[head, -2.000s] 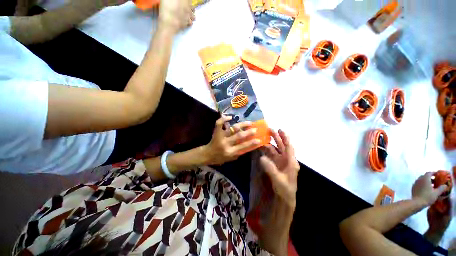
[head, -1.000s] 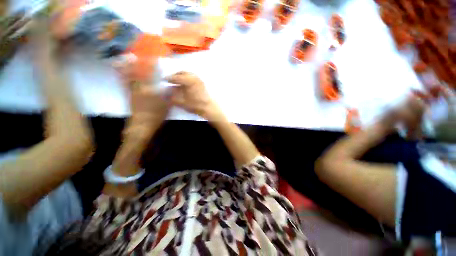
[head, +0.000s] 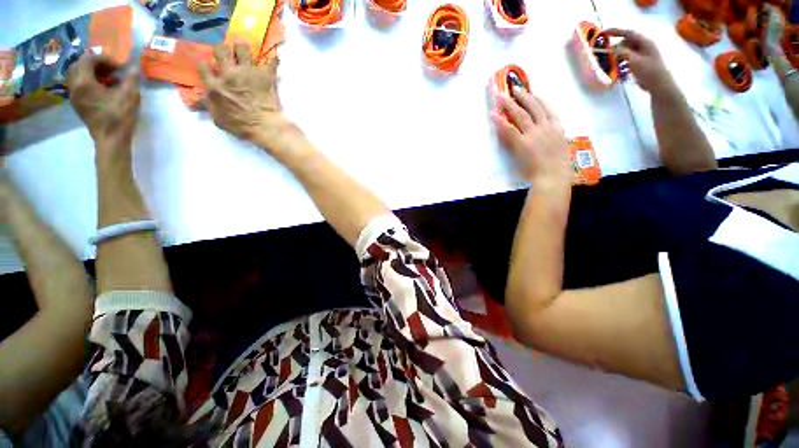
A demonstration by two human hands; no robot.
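Observation:
My left hand (head: 105,94), with a white bracelet on the wrist, holds the orange end of a retail box (head: 50,52) at the upper left; its dark picture panel faces up. My right hand (head: 243,94) lies over the near edge of a group of flat orange and yellow boxes (head: 254,24) at the top. Its fingers touch a yellow side; whether they grip it cannot be told. The orange flaps (head: 175,66) of the group lie between my hands. The far part of the group is cut off by the top edge.
Coiled orange cords (head: 446,38) in clear plastic lie on the white table (head: 350,157). A person at right touches two cords near a small orange card (head: 584,161). A loose cord pile (head: 734,70) is at the far right. Another person's arm (head: 39,289) is at the left edge.
The view has swung right and steadied. My left hand has moved left with the box; my right hand has gone from beside it to the box group. The right-hand person has reached onto two cords.

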